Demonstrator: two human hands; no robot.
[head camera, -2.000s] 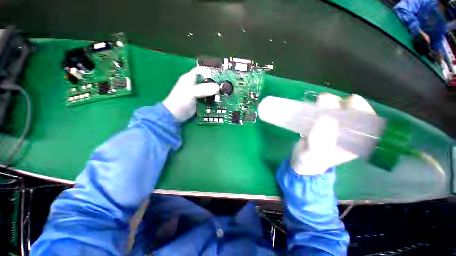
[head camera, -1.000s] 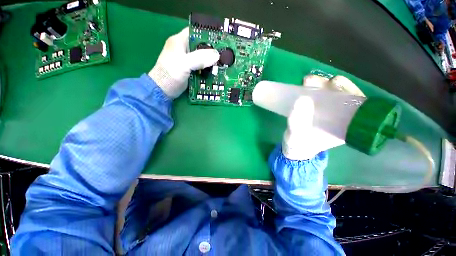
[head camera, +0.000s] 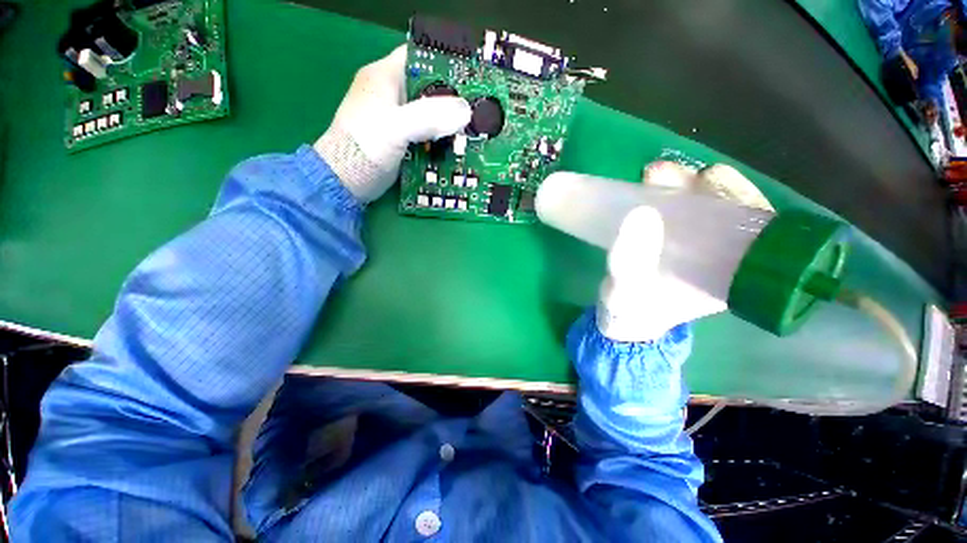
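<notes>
My left hand (head camera: 373, 125), in a white glove, grips the left edge of a green circuit board (head camera: 509, 133), thumb over a round black component (head camera: 486, 118). A silver connector (head camera: 527, 57) is on the board's far edge. My right hand (head camera: 663, 255), also gloved, holds a fat translucent dispensing syringe (head camera: 695, 228) with a green cap (head camera: 791, 270). The syringe's rounded front end points left at the board's lower right corner. No needle can be made out, and I cannot tell whether it touches the board.
A second circuit board (head camera: 159, 80) lies at the far left on the green mat (head camera: 456, 318). A dark conveyor belt (head camera: 679, 69) curves behind. A pale hose (head camera: 899, 334) loops from the cap to the bench edge. A person in blue (head camera: 910, 37) is at the upper right.
Since two seconds ago, the board in my left hand shows higher in view and larger. The syringe's front end has shifted slightly left and up. Little differs from one second ago.
</notes>
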